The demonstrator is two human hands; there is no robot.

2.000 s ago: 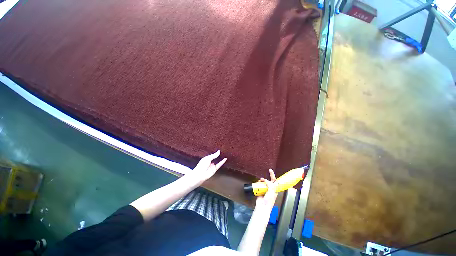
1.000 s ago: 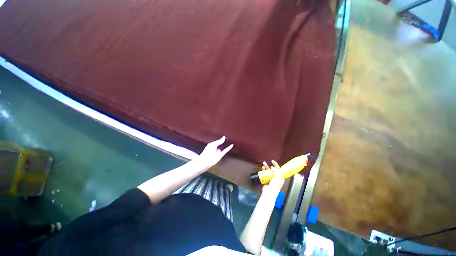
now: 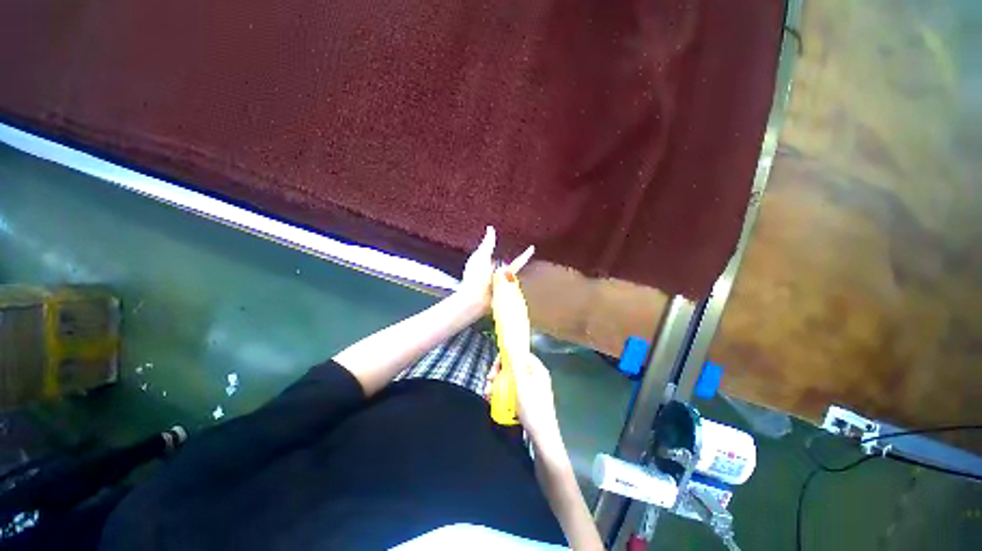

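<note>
Dark red fabric [image 3: 409, 118] covers the table, its layered front edge lying along the white table edge. My right hand [image 3: 534, 390] is closed around a yellow tool [image 3: 511, 323], which is held upright in the view over the table's front edge. My left hand [image 3: 477, 277] is beside the tool's upper end, at the fabric's front edge. Its thumb and fingers are apart, and the tool's tip lies partly between them. The view does not show whether the fingers touch the fabric.
A metal rail [image 3: 762, 178] runs along the fabric's right end, with blue end pieces [image 3: 633, 355]. A white motor unit [image 3: 724, 452] sits at its near end. Bare brown wood [image 3: 861, 291] lies right of the rail. A yellow-taped cardboard box [image 3: 65, 339] stands on the green floor.
The yellow tool has moved left, away from the rail, and turned from pointing right to pointing up the view. My hands are now close together. The view has shifted, showing more of the motor unit.
</note>
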